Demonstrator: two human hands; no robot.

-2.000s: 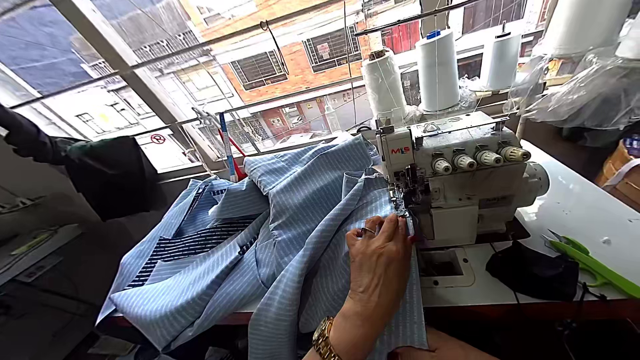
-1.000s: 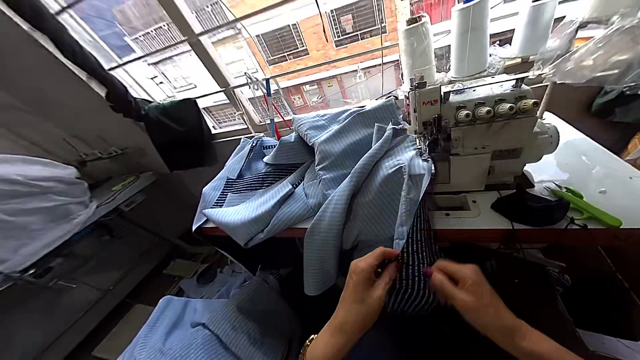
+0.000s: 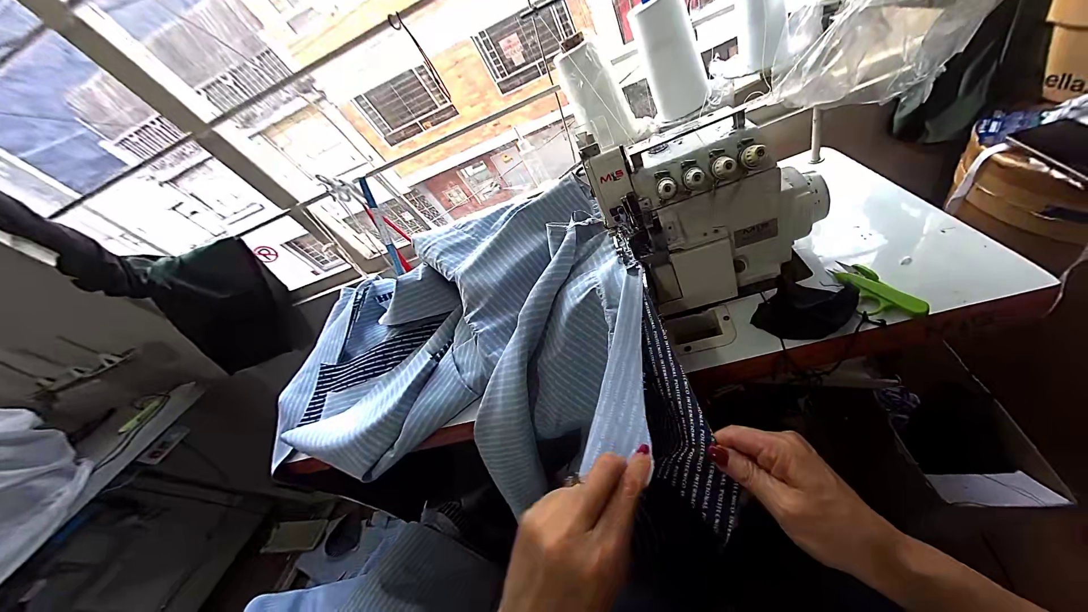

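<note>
A light blue striped garment [image 3: 527, 297] lies heaped over the table's left part, one end at the needle area of a white overlock sewing machine [image 3: 697, 212]. My left hand [image 3: 586, 518] pinches the lower end of a light blue striped fabric edge that runs down from the presser foot. In my right hand [image 3: 790, 484], thumb and fingers grip the edge of dark navy fabric [image 3: 680, 408] with printed white lettering, just right of the blue layer. Both layers hang between the machine and my hands, over the table's front edge.
Green-handled scissors [image 3: 884, 293] and a black cloth [image 3: 803, 310] lie right of the machine. Cones of white thread [image 3: 671, 59] stand behind it. An open box [image 3: 986, 442] is below at right. More striped fabric [image 3: 408, 561] lies low at left.
Two seconds ago one hand was on the fabric close to the needle; now both hands are lower, in front of the table. Since one second ago, my right hand has taken hold of the navy fabric.
</note>
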